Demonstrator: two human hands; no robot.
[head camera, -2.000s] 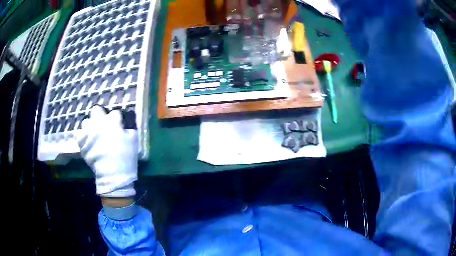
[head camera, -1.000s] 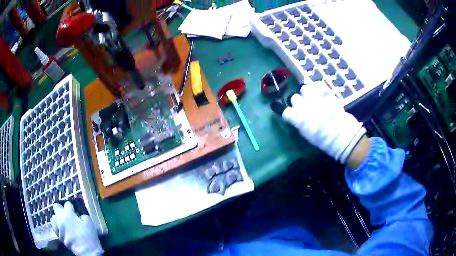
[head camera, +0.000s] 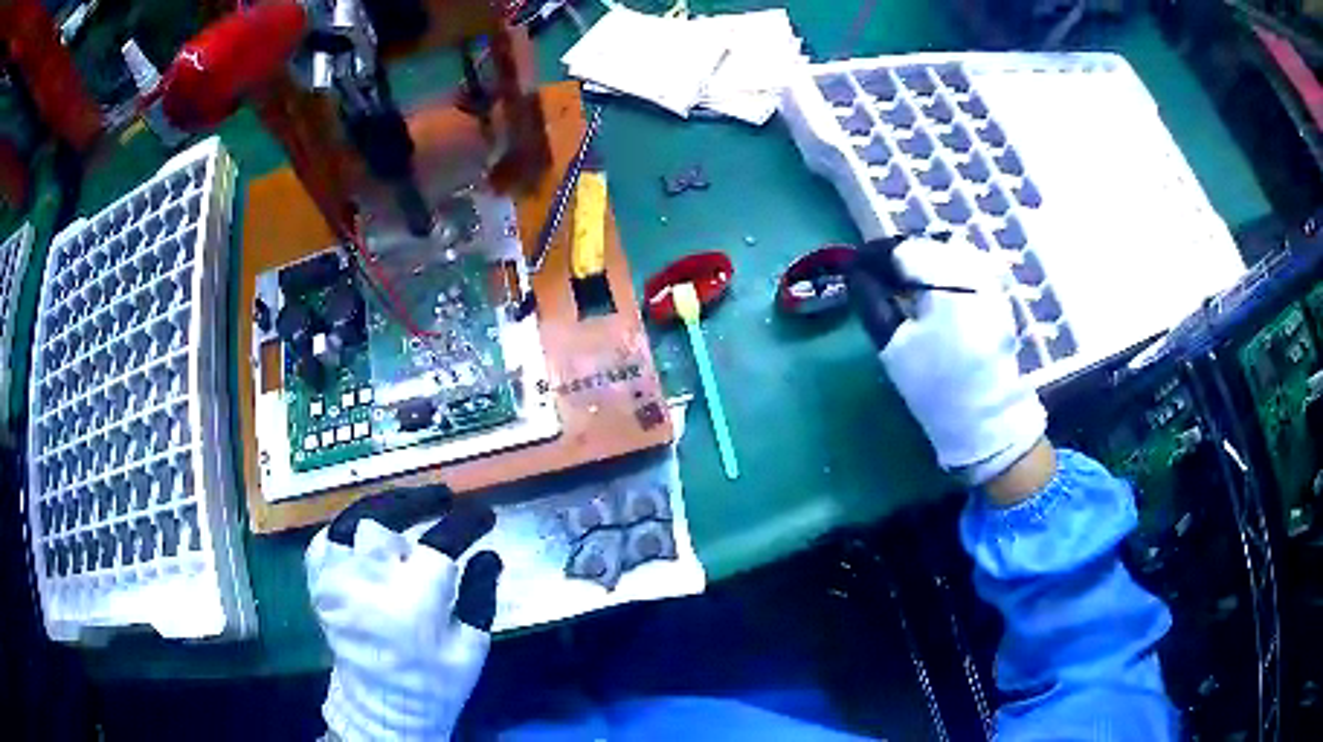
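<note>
My left hand, in a white glove with black fingertips, is over the left end of the white paper sheet, at the fixture's front edge. Its fingers are curled; whether a core is among the dark fingertips cannot be told. My right gloved hand holds a thin dark applicator stick at the right red-rimmed dish. Several grey cores lie grouped on the sheet's right part. A green circuit board sits in the pale frame of the orange-brown fixture, under a clear plate.
A green brush rests its yellow tip in the left red dish. White core trays stand at left and right. A red-handled clamp rises over the fixture. White papers lie behind; board racks stand right.
My left hand has moved from the left tray to the paper sheet. My right hand came into view and stays by the right dish, now with the stick visible. The view has turned.
</note>
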